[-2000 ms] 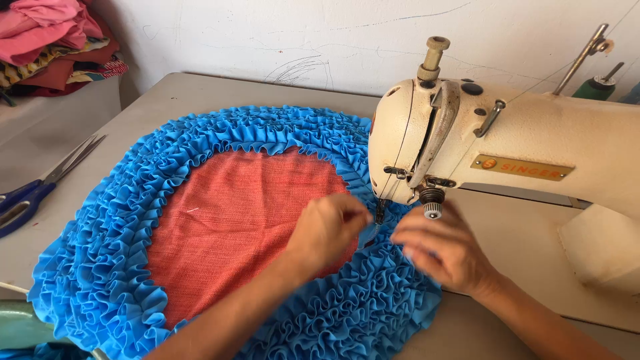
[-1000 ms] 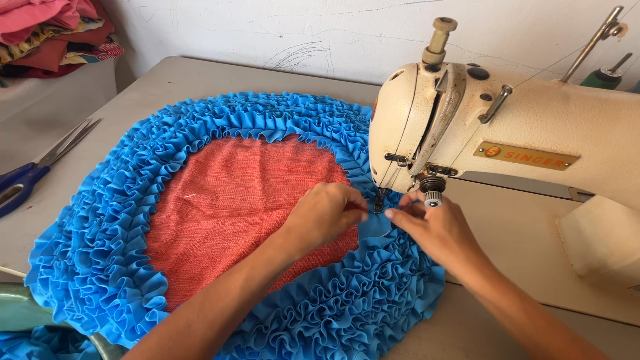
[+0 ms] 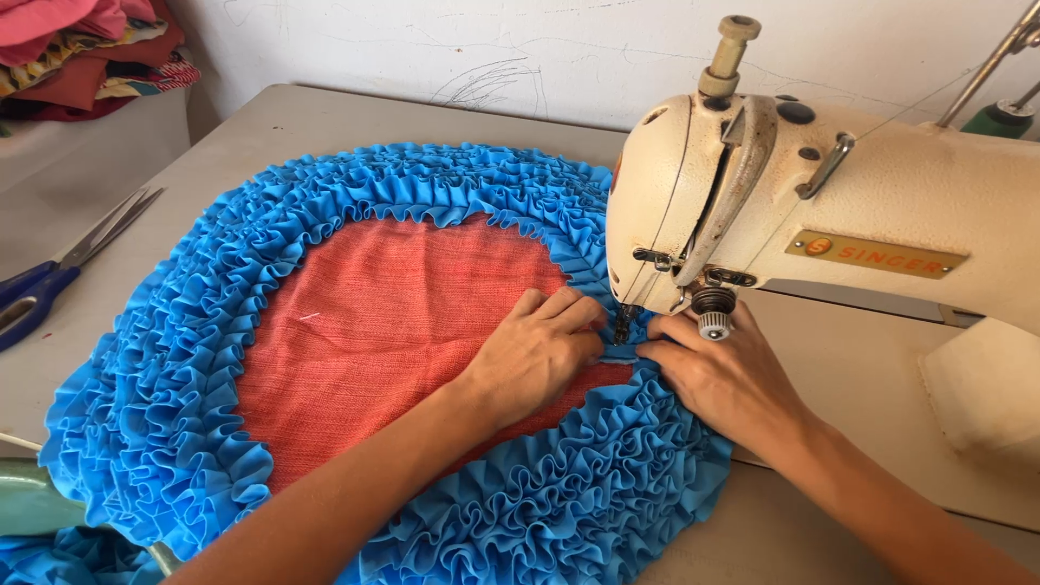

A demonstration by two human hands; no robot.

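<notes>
A red woven cloth [image 3: 390, 325] edged with several rings of blue ruffled fabric [image 3: 187, 325] lies on the sewing table. Its right side passes beneath the head of a cream Singer sewing machine [image 3: 861, 187]. My left hand [image 3: 540, 353] rests over the red cloth, its fingertips pinching the blue strip just left of the presser foot [image 3: 624, 325]. From the right, my right hand [image 3: 723, 370] grips the same blue strip with thumb and fingers, partly behind the tension knob [image 3: 714, 315]. The needle tip cannot be made out.
Blue-handled scissors [image 3: 61, 272] lie partly open on the left of the table [image 3: 325, 118]. Folded fabrics [image 3: 89, 57] are piled at the upper left. More blue fabric [image 3: 77, 556] sits by a green container [image 3: 36, 491] at the lower left. A green thread spool [image 3: 999, 119] stands behind the machine.
Two seconds ago my hands were raised and apart near the needle area. Both have come down to the blue strip, one on each side of the presser foot, and hold it.
</notes>
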